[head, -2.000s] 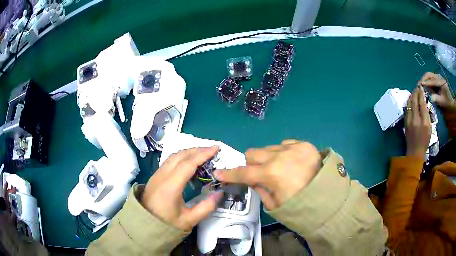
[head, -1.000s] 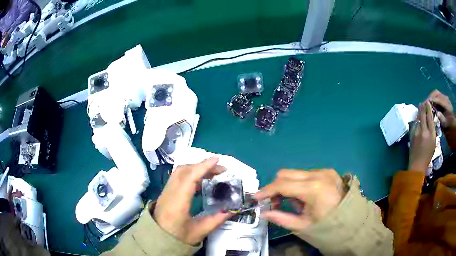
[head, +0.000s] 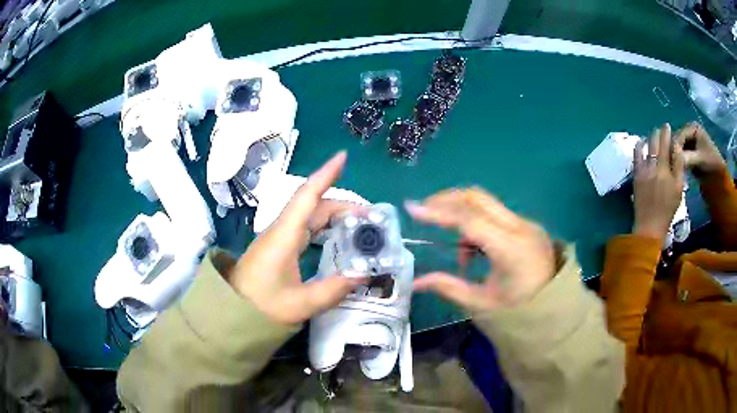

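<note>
A lens module [head: 368, 240] with a dark round lens and pale corner lights sits over the front opening of a white camera unit [head: 355, 323]. The unit lies right in front of me with a slim white antenna [head: 406, 359] at its right side. My left hand [head: 295, 258] holds the module at its left edge between thumb and fingers. My right hand [head: 493, 254] is to the right of the module, fingers apart, holding nothing that I can see. The wires behind the module are hidden.
White camera units [head: 242, 137] stand at left. Dark spare lens modules [head: 432, 109] lie beyond my hands, beside a clear-framed one [head: 381, 85]. A black box [head: 36, 165] is at far left. Another person's hands [head: 663, 173] work on a white unit [head: 614, 161] at right.
The module was turned face up and now sits over the camera's opening. My right hand has come off the wires beside it and opened. The view has shifted slightly.
</note>
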